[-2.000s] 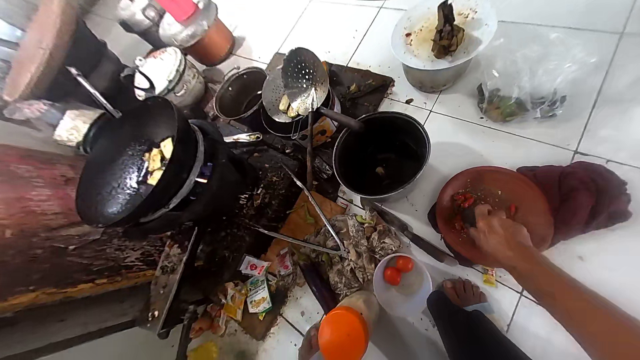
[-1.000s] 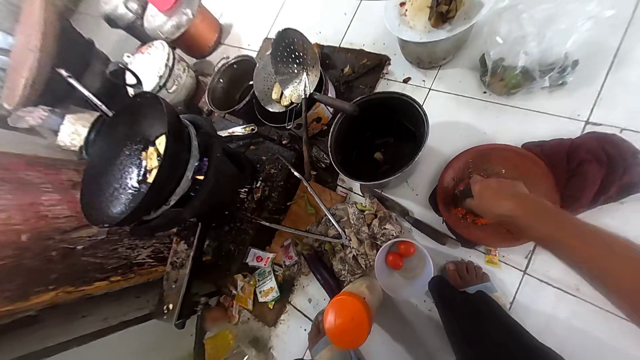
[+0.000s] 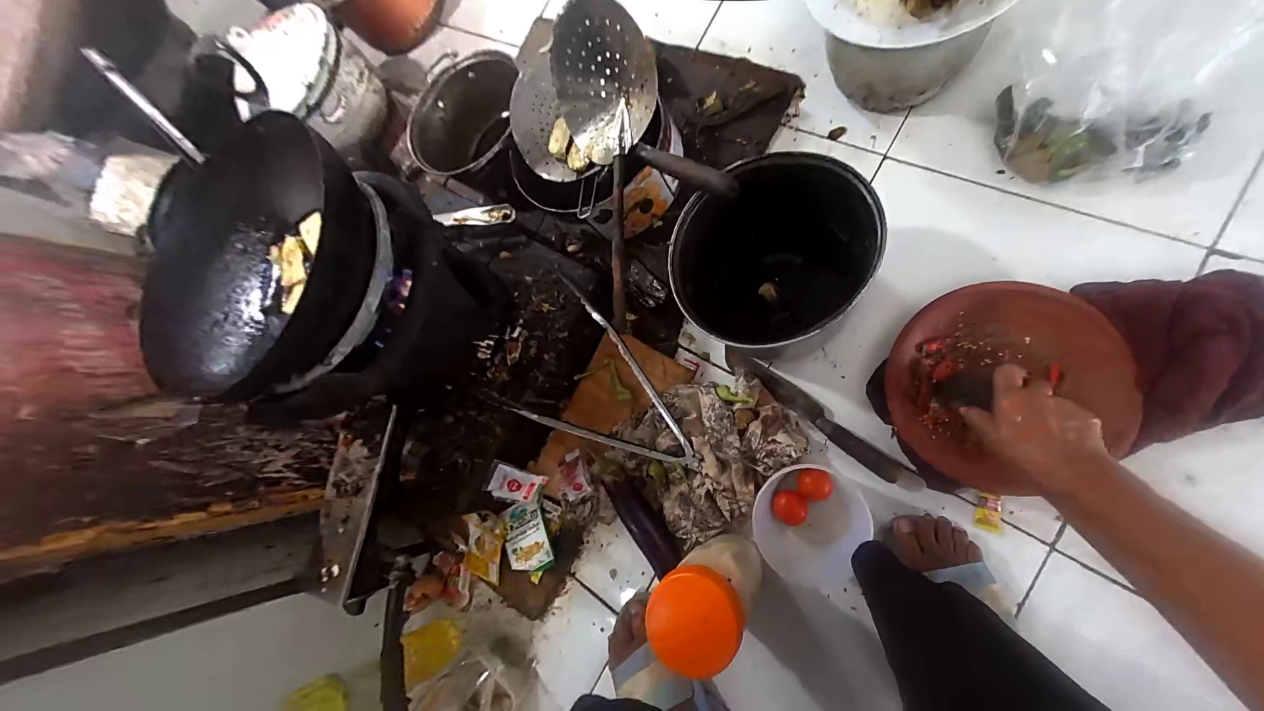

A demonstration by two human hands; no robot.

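Observation:
My right hand (image 3: 1037, 425) grips a dark stone pestle (image 3: 966, 389) over a round reddish-brown clay mortar dish (image 3: 1091, 370). Crushed red chilli (image 3: 933, 367) and seeds lie on the dish around the pestle. A dark red cloth (image 3: 1200, 341) is bunched against the dish's right side. Left of the dish, a white bowl (image 3: 815, 553) has two red tomatoes (image 3: 802, 494) in it. My left hand does not show. At the left, a black wok (image 3: 232, 267) with yellowish pieces (image 3: 294, 262) sits tilted in view on a burning stove (image 3: 395, 296).
A black pot (image 3: 780, 252), a knife (image 3: 839, 425) and crumpled paper (image 3: 711, 444) lie between stove and dish. An orange-lidded jar (image 3: 694, 622) stands by my feet, near an eggplant (image 3: 642, 518). A perforated skimmer (image 3: 602, 74) rests above; a plastic bag (image 3: 1096, 118) lies upper right.
My right hand has moved about over the clay dish, still on the pestle. The chilli bits are spread differently on the dish.

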